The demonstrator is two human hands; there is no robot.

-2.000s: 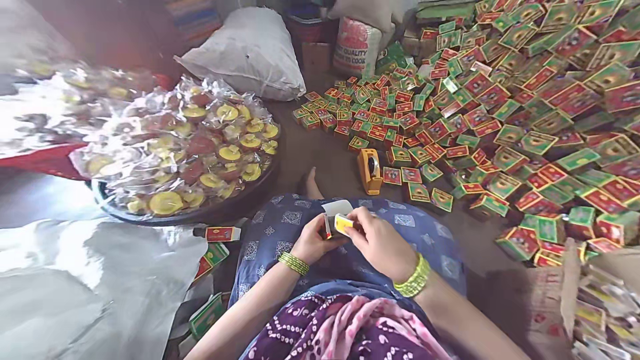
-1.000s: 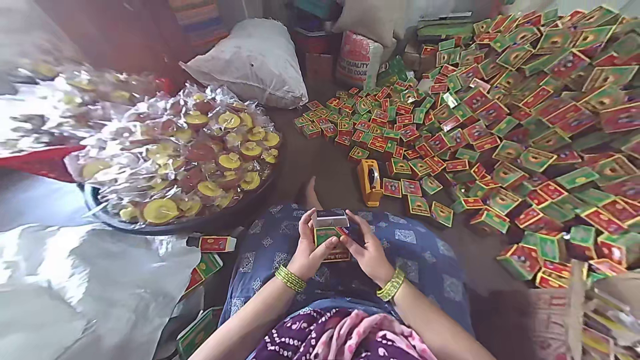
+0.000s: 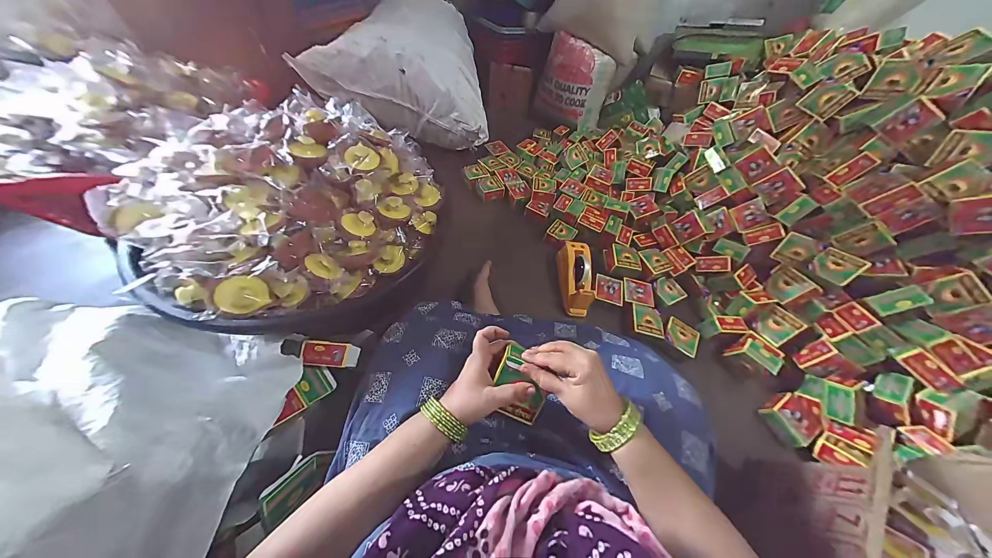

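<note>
A small green and red cardboard box (image 3: 518, 387) is held over my lap. My left hand (image 3: 490, 380) grips it from the left, with the thumb across its front. The fingers of my right hand (image 3: 570, 380) pinch the top edge on the right, at a green and white flap. The inside of the box cannot be seen. An orange tape dispenser (image 3: 576, 280) stands on the floor beyond my right knee. To the left, a dark round tub (image 3: 372, 304) is heaped with yellow and reddish-brown items in clear plastic wrap (image 3: 322, 266).
A large pile of green and red boxes (image 3: 775, 322) spreads over the floor at the right. White sacks (image 3: 411, 74) stand at the back. Grey plastic sheeting (image 3: 116, 426) lies at the left, beside a few flat boxes (image 3: 325, 354). A cardboard carton (image 3: 845, 496) sits at lower right.
Two seconds ago my hands held a small box with its white flap up. Now the box shows its green front, and my right hand has moved onto its top edge.
</note>
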